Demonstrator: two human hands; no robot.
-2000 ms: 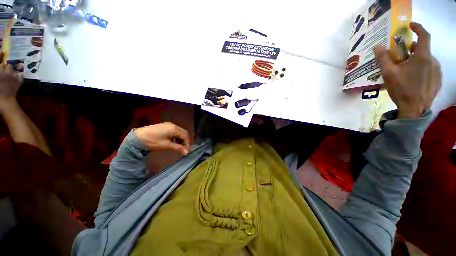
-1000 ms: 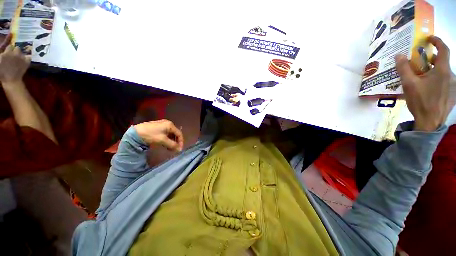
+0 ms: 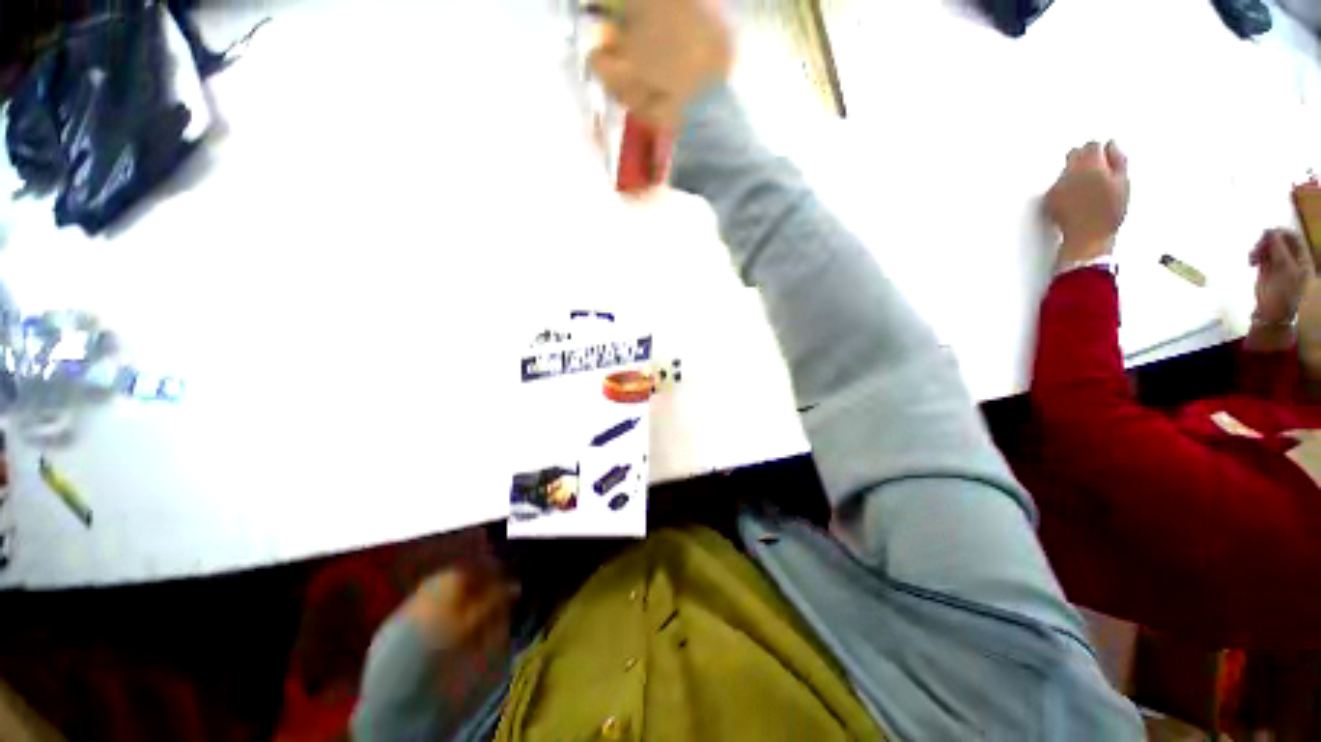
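Note:
A printed white carton or panel lies on the white tabletop in front of me, its near end at the table edge. My right hand is far forward at the top of the view, blurred, closed around a carton. The carton's red-orange end shows below the hand; the rest is blurred or covered. My left hand is low at the table's front edge, blurred and partly dark, so its fingers cannot be read.
A black plastic bag lies at the back left. Clear plastic bags and a yellow-green stick are at the left. A person in red sleeves is at the right, near another yellowish stick. Dark items sit at the back right.
My right hand has moved from the right side to far forward, with the carton. The view has turned, bringing the black bag and the right neighbour in. The printed panel still lies on the table.

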